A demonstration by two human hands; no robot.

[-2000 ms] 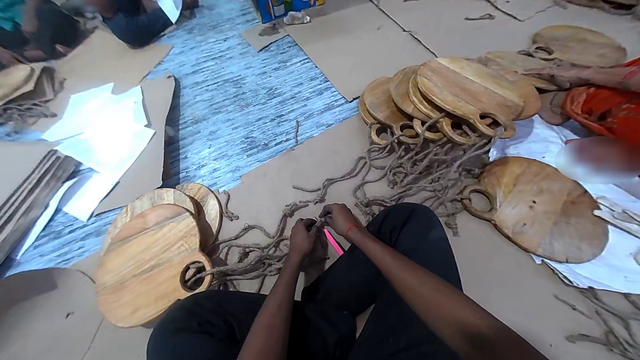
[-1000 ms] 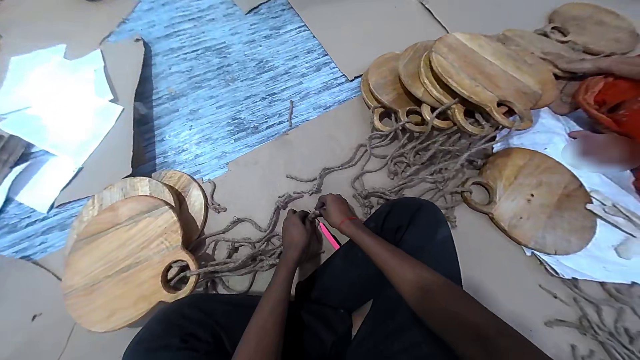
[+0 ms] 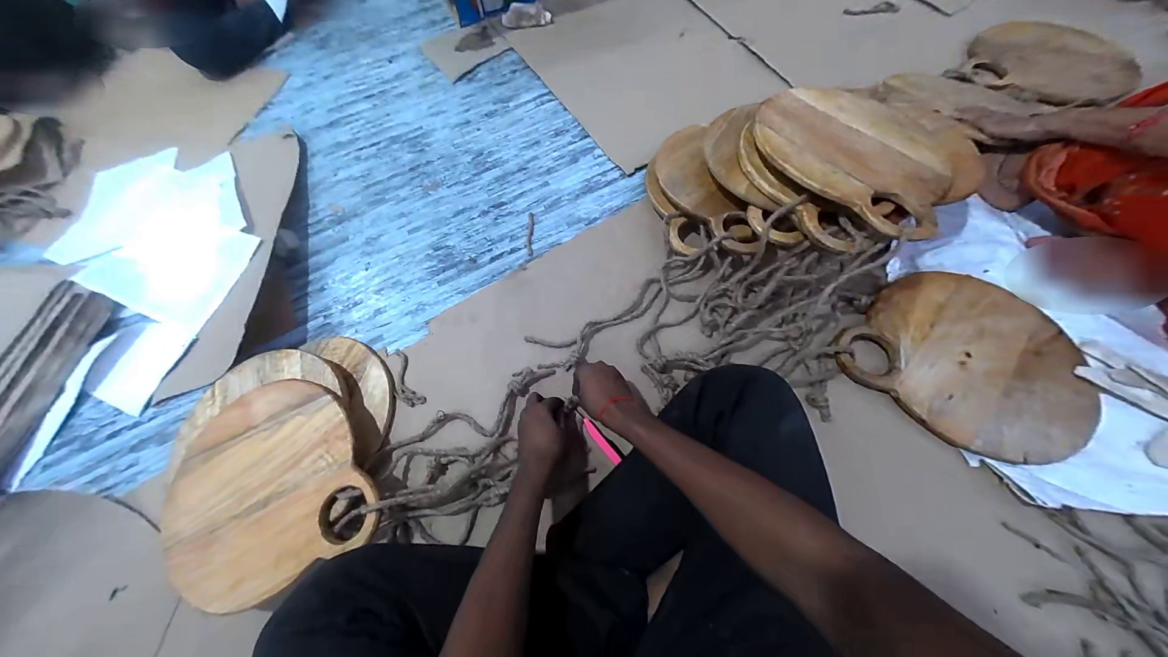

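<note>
Between my knees, my left hand [image 3: 542,427] and my right hand [image 3: 604,391] are close together, both gripping a brown rope [image 3: 525,379]. A pink strip-like thing [image 3: 600,442] lies just below the fingers; what it belongs to is unclear. Ropes run leftward to a stack of round wooden boards [image 3: 265,493], passing through the ring handle of the top one. Overlapping wooden boards [image 3: 849,146] at the upper right have a tangle of ropes [image 3: 739,310] at their handles. The fingertips and the rope section between them are too small to see well.
A single round board [image 3: 990,365] lies on white sheets [image 3: 1077,465] at the right, near a person's arm [image 3: 1077,128] and orange cloth. White papers [image 3: 164,255] and cardboard lie at the left. Cardboard sheets [image 3: 657,73] partly cover the blue patterned floor. Loose ropes [image 3: 1095,584] lie lower right.
The view shifts down-left, then back. My hands stay close together at the rope, with only small finger movements. The board stacks have not plainly moved.
</note>
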